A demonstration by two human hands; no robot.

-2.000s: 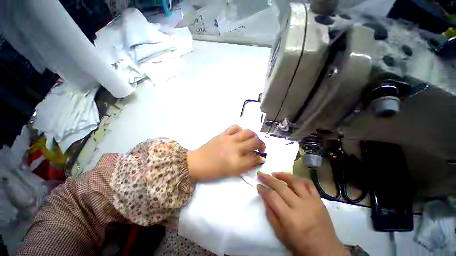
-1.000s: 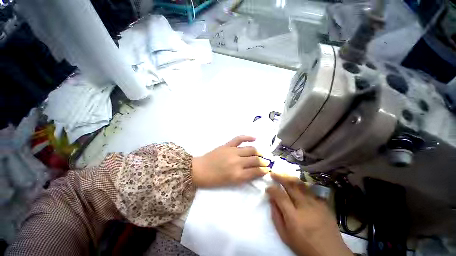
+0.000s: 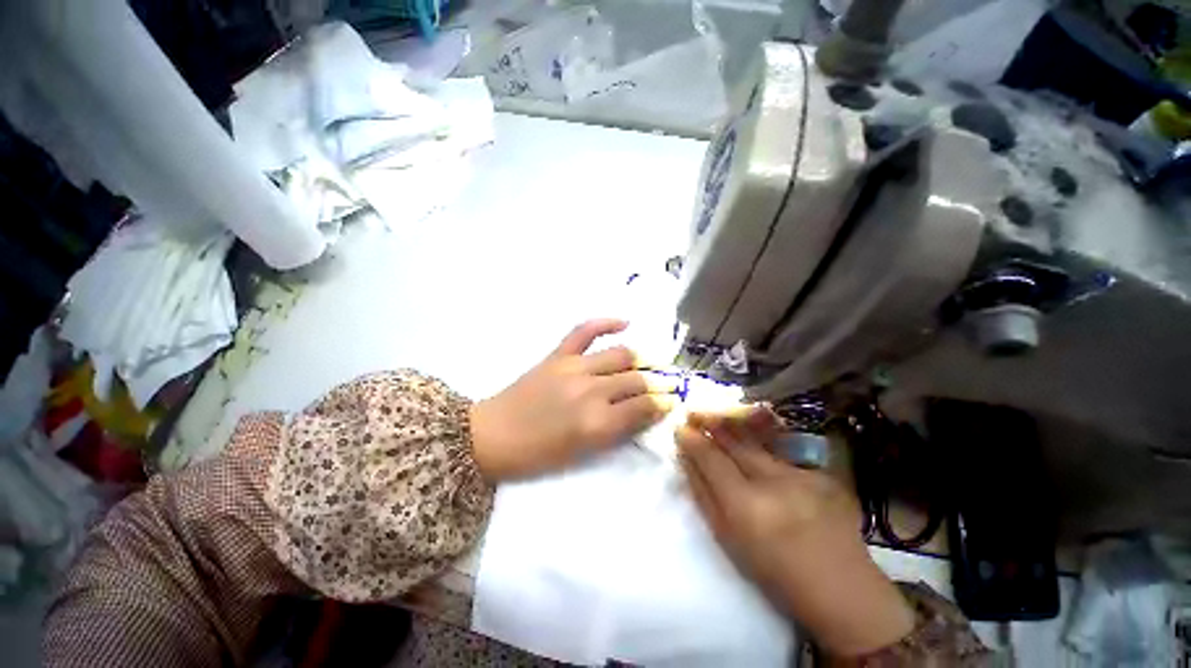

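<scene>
A white cut panel lies on the white table and hangs over its front edge. My left hand lies flat on the panel's upper left, fingertips just left of the needle area. My right hand rests on the panel's right side, fingertips close to the left ones. A small dark navy bit shows between the fingertips, under the head of the cream-grey sewing machine. Glare hides the needle and the fabric edge there.
A black phone and black looped scissors lie right of my right hand. Stacked white pieces lie at the table's left back. A long white roll hangs at upper left, with more white pieces below it. A round metal knob sticks out from the machine.
The camera view has shifted. Both hands stay on the panel near the needle; the left fingers are drawn closer together than two seconds ago, and the right fingertips sit nearer the machine.
</scene>
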